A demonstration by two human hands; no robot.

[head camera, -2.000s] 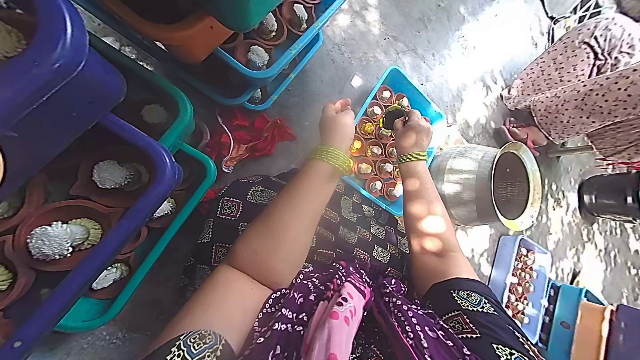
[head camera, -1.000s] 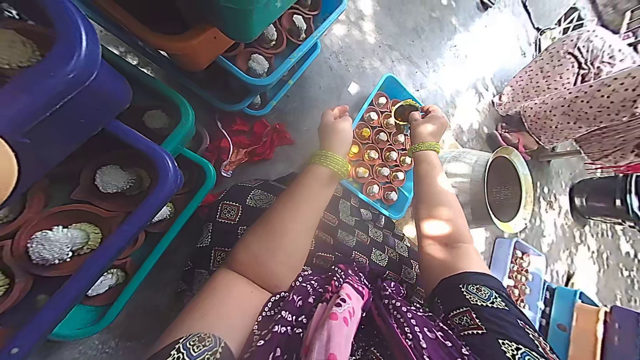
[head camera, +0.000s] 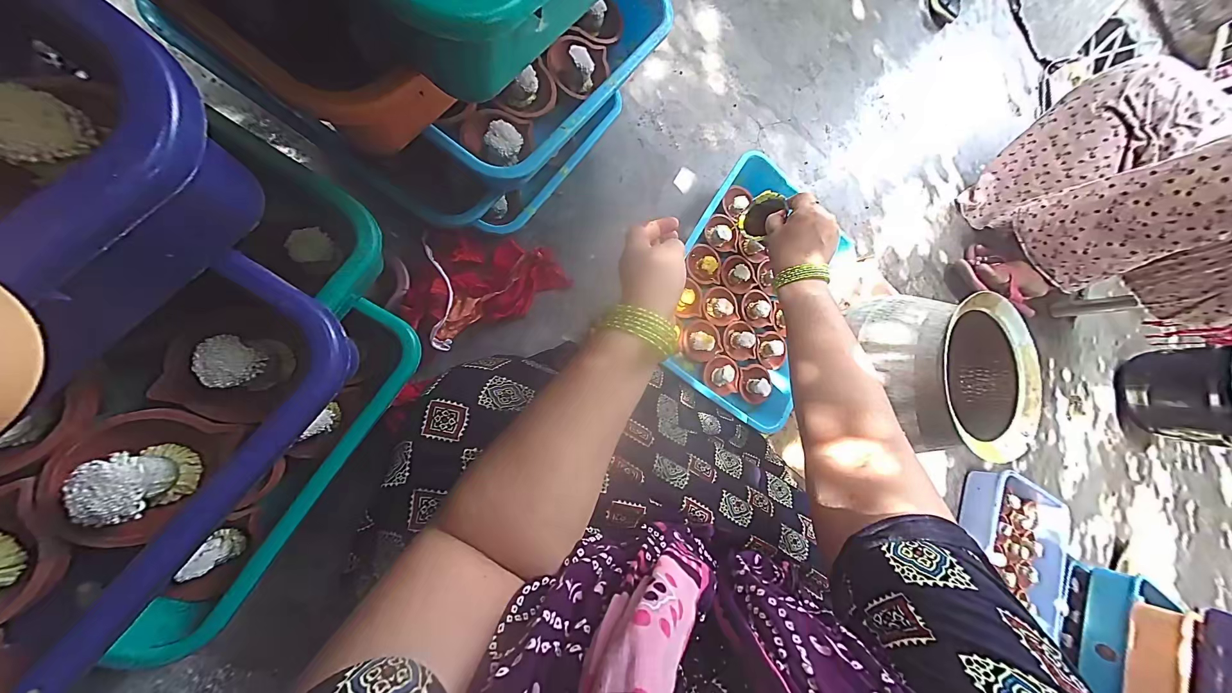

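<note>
A blue plastic tray (head camera: 770, 412) on the ground before me holds rows of small clay cups (head camera: 720, 306), each with a whitish or yellow lump inside. My right hand (head camera: 804, 231) grips a small round dark vessel (head camera: 763, 216) with a yellowish rim over the tray's far part. What the vessel contains cannot be made out. My left hand (head camera: 654, 255) is beside the tray's left edge, its fingers curled; whether it holds anything is hidden.
Stacked crates (head camera: 385, 260) with larger clay cups stand at left, near a red cloth (head camera: 491, 279). At right are a metal pot (head camera: 905, 361), a seated person's patterned clothing (head camera: 1107, 183) and foot, a black container (head camera: 1174, 393) and more trays (head camera: 982, 500).
My right hand has moved the dark vessel toward the tray's far end. My left hand stays beside the tray.
</note>
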